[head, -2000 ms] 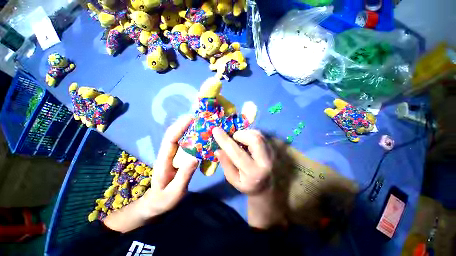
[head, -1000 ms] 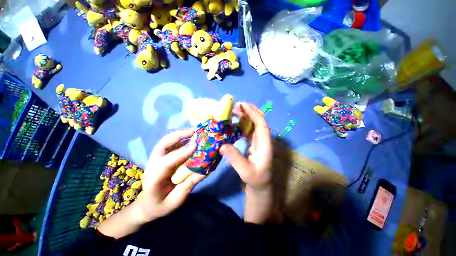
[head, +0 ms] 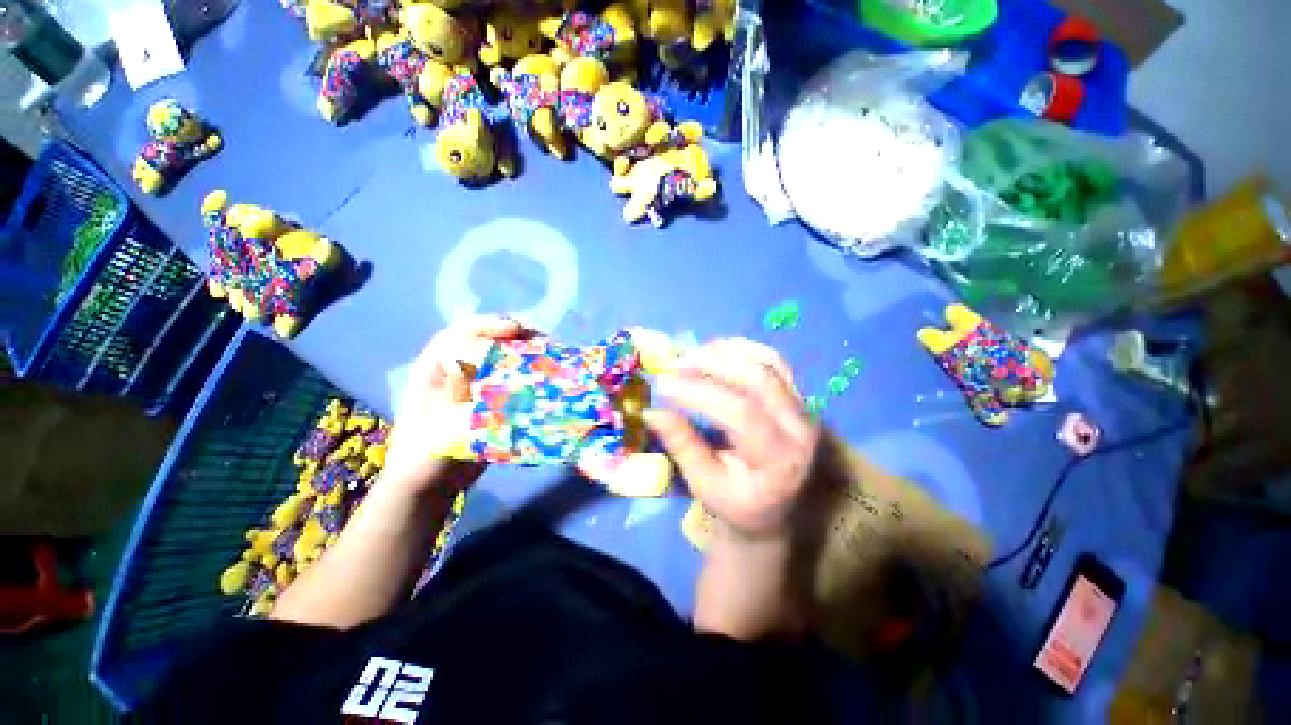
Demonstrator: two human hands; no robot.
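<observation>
A yellow plush doll in blue, red and white floral cloth is held sideways above the blue table, in front of my black top. My left hand grips its left end, bare, with the fingers partly hidden by the cloth. My right hand is at the doll's right end, its fingertips on the yellow part by the cloth edge. Pale yellow limbs show at that end. The doll's face cannot be seen.
Dressed dolls are piled at the far side; others lie at left and right. A blue crate holds small dolls. Bags of white and green pieces stand far right. Cardboard, a dark cord and a phone are at right.
The doll has turned from upright to lying sideways, with its floral side spread flat. My left hand has moved to its left end, my right hand to its right end. The view has shifted slightly.
</observation>
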